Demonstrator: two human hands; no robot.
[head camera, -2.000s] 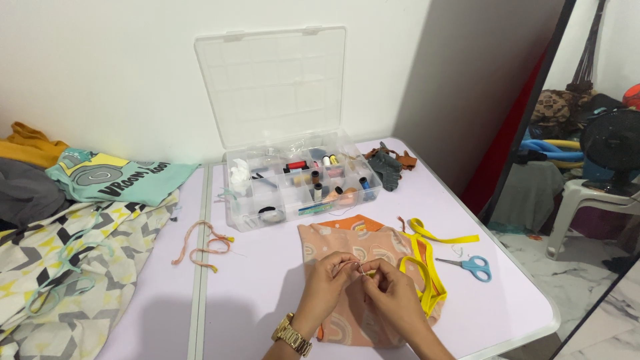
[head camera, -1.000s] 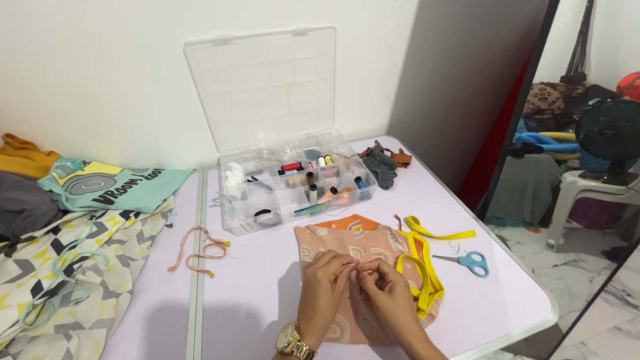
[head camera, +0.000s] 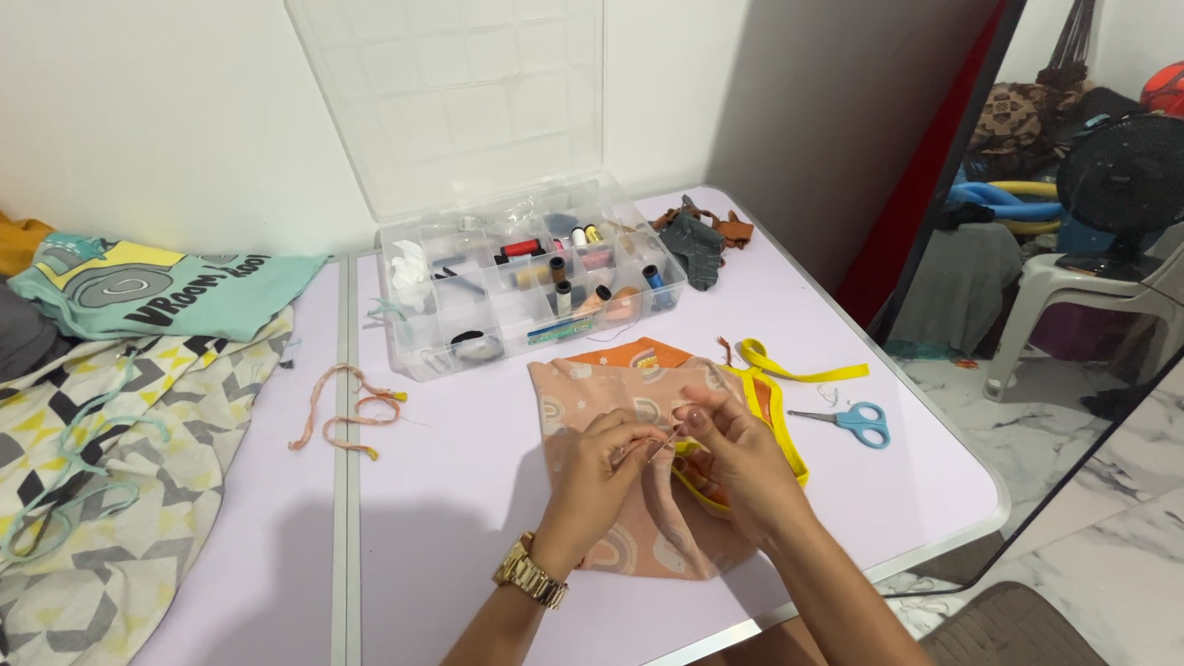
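Pink rainbow-print fabric (head camera: 592, 398) with yellow binding (head camera: 795, 453) lies under my hands. My left hand (head camera: 606, 472), with a gold watch (head camera: 530, 572) at its wrist, pinches a bit of the fabric. My right hand (head camera: 740, 453) holds a thin sewing needle (head camera: 662, 448) between thumb and fingers, close to the left fingertips; thread is too fine to make out. Blue-handled scissors (head camera: 860, 424) lie to the right of the fabric. Behind it stands an open clear plastic organizer box (head camera: 425, 365) with thread spools.
Twisted pink cords (head camera: 347, 421) lie at the left on the folding table (head camera: 435, 509). Printed cloth (head camera: 148, 481) and a teal shirt (head camera: 185, 296) cover the left side. Gray and orange scraps (head camera: 694, 250) lie behind the box's right side. A mirror (head camera: 1045, 305) leans at the right.
My right hand has opened its fingers somewhat and risen from the fabric, where both hands were pinched close together before. The fabric is raised in a fold between the hands.
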